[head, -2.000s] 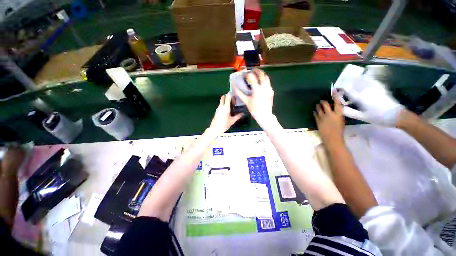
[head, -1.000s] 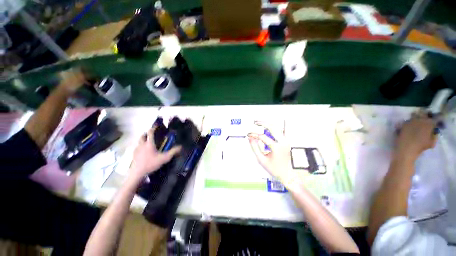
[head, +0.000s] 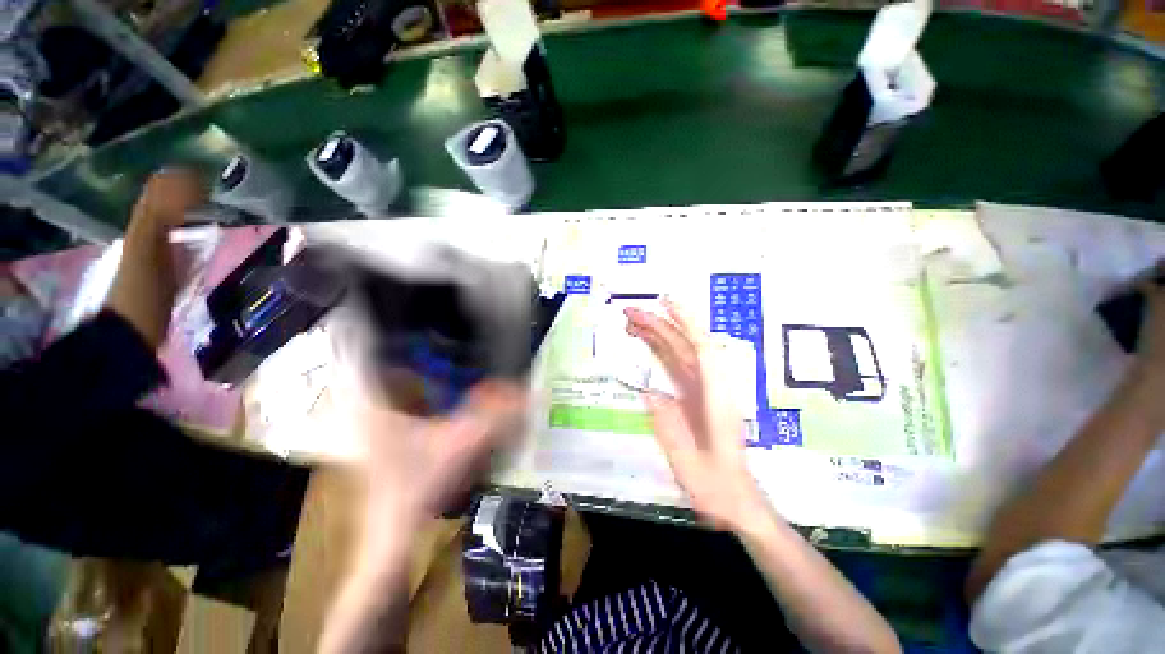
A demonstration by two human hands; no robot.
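My left hand is heavily blurred at the left of the mat, gripping a dark, blurred black carton; its shape and fold state cannot be told. My right hand is empty, fingers spread, over the printed cardboard mat. An upright black retail box with open white flaps stands on the green belt at the right. Another open box stands on the belt left of centre.
Bagged cylinders stand on the belt at the left. A neighbour's black carton lies on the bench at the left. Neighbours' arms reach in at both sides. Glossy black packs show below the bench's front edge. Brown cartons are below left.
Both hands have come back from the belt to the bench. The box handled there now stands released on the belt. My left hand and the black carton have since blurred with motion; the view has shifted.
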